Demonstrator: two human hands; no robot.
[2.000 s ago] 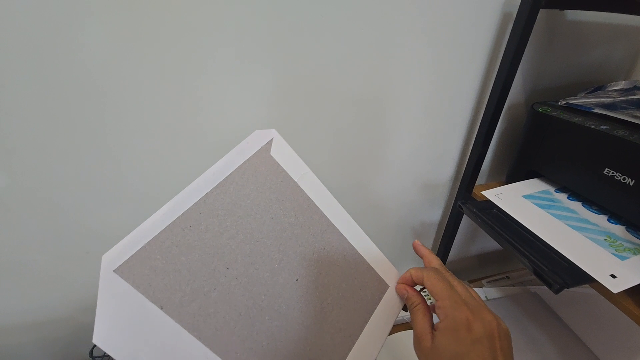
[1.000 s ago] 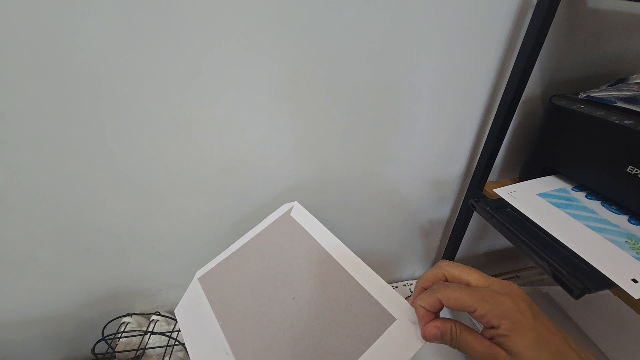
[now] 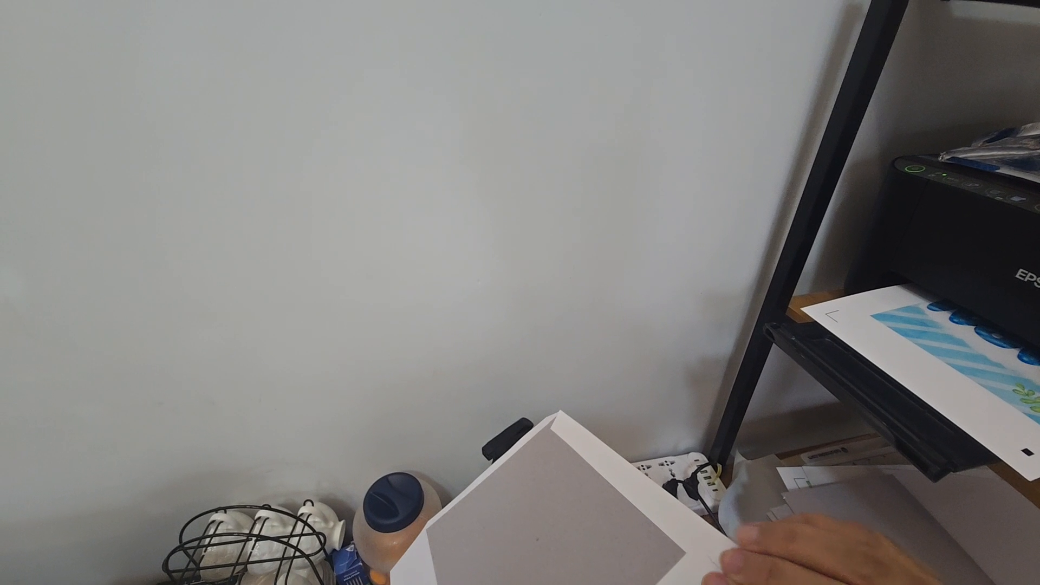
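A grey chipboard panel [image 3: 544,520] with white paper folded over its edges stands tilted at the bottom centre, its lower part cut off by the frame. My right hand [image 3: 812,556] is at the bottom right, its fingers on the panel's right white edge, gripping it. My left hand is out of the frame. To the right, a printed sheet [image 3: 934,357] with blue stripes and green leaves sticks out of a black Epson printer [image 3: 967,236].
A black metal shelf post [image 3: 812,211] stands beside the printer. Below lie paper sheets [image 3: 886,512] and a white power strip [image 3: 682,475] with plugs. A blue-capped bottle [image 3: 396,512] and a black wire rack [image 3: 244,544] holding white cups stand at the lower left, against the wall.
The covered panel and my right hand have moved lower in the view. The bottle and more of the wire rack now show at the lower left. The printed sheet remains in the printer.
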